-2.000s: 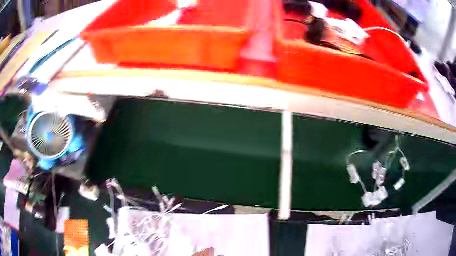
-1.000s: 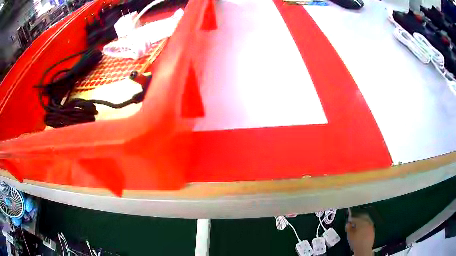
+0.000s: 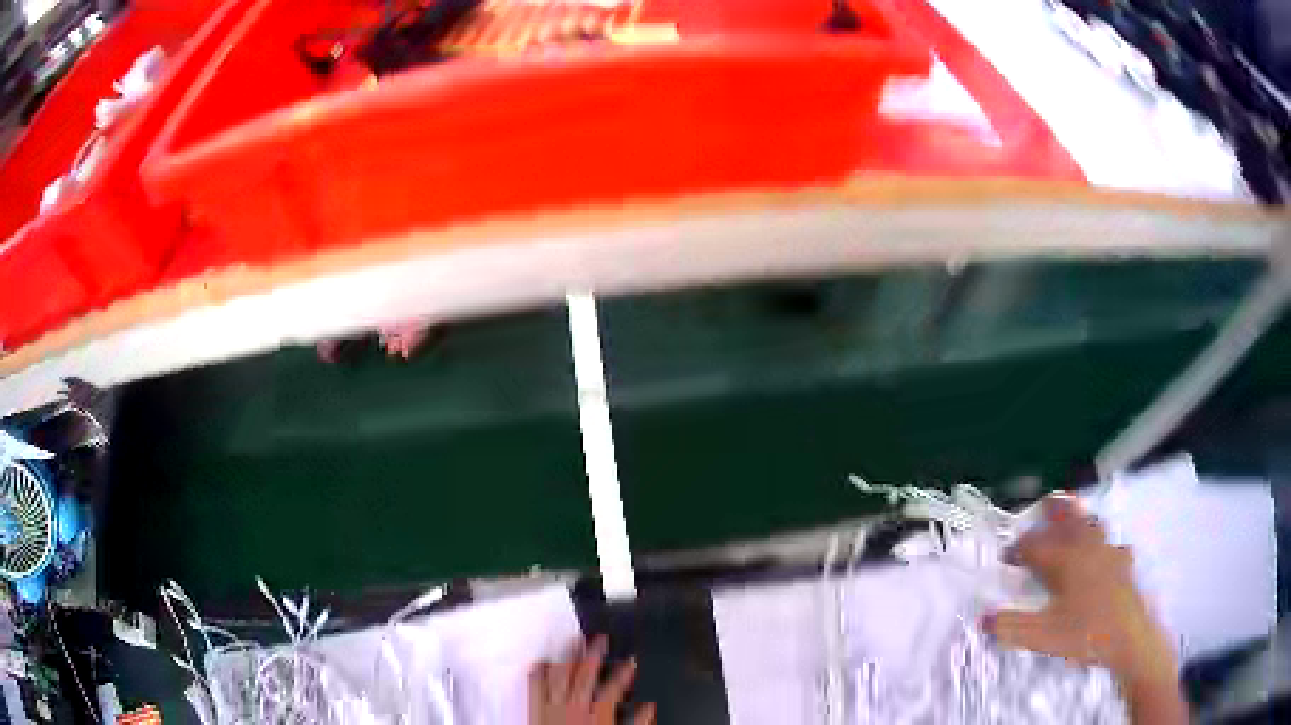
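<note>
My right hand (image 3: 1083, 588) is at the lower right, over a paper sheet near the belt's near edge. Its curled fingers are at a cluster of white adapters and cords (image 3: 956, 517) and seem to hold it; the thumb is spread, and blur hides the exact grip. My left hand (image 3: 581, 687) is cut off by the bottom edge. Its fingers are spread and empty over the left paper sheet (image 3: 489, 637). A blurred pile of white adapters and cords (image 3: 290, 680) lies left of it. Another white pile (image 3: 977, 687) lies on the right paper sheet (image 3: 765, 623).
The dark green conveyor belt (image 3: 354, 482) runs across, with a white divider bar (image 3: 598, 439) over it. Red bins (image 3: 566, 142) stand on the shelf beyond. A blue fan (image 3: 26, 517) is at the far left. A blurred pinkish shape (image 3: 404, 337) shows at the belt's far edge.
The view has tilted down from the shelf. My right hand has come from the belt to the paper sheet. The adapter cluster is off the belt, at its fingers. My left hand has come into view.
</note>
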